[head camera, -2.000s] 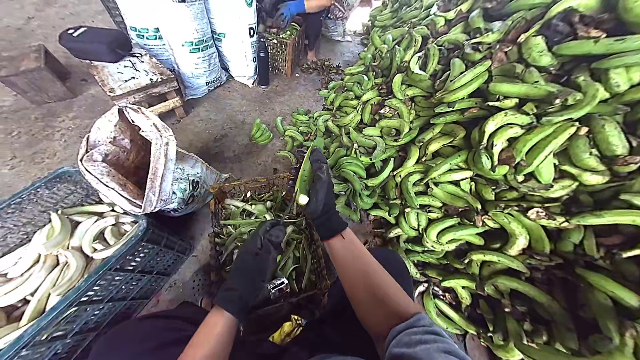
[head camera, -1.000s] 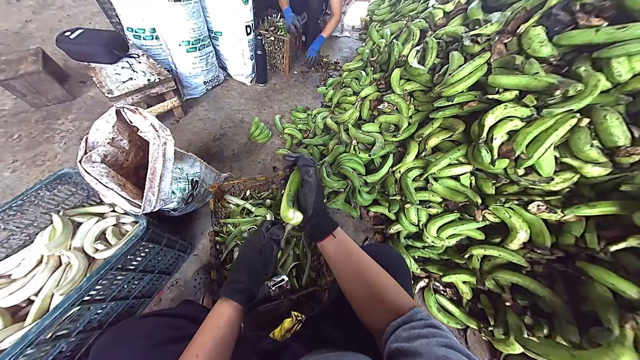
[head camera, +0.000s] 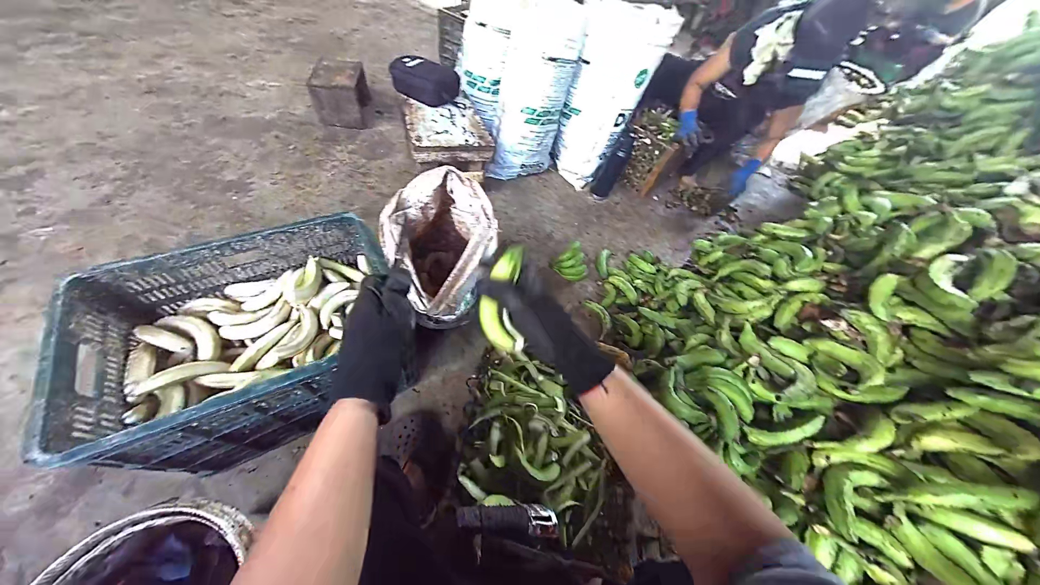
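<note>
In my gloved right hand (head camera: 548, 325) is a green plantain (head camera: 493, 325), with a pale strip showing near its lower end. My gloved left hand (head camera: 378, 337) is at the right end of a dark green plastic crate (head camera: 211, 431); its fingers are turned away and what they hold is hidden. Inside the crate lie many peeled plantains (head camera: 260, 325). Green peels (head camera: 536, 431) are heaped below my right hand. An open, stained sack (head camera: 443, 301) stands just beyond my hands. By my lap, among the peels, is a dark handle-like object with a shiny metal end (head camera: 540, 520).
A large pile of green plantains (head camera: 756, 349) covers the right side. Behind stand filled white sacks (head camera: 536, 106), a stool (head camera: 447, 134) with a black case (head camera: 424, 80), and a wooden block (head camera: 339, 93). A person in blue gloves works at upper right. A round container (head camera: 219, 520) stands lower left.
My hands have moved apart: the left went from beside the plantain to the crate's right end, while the right still holds a plantain. The view has turned left.
</note>
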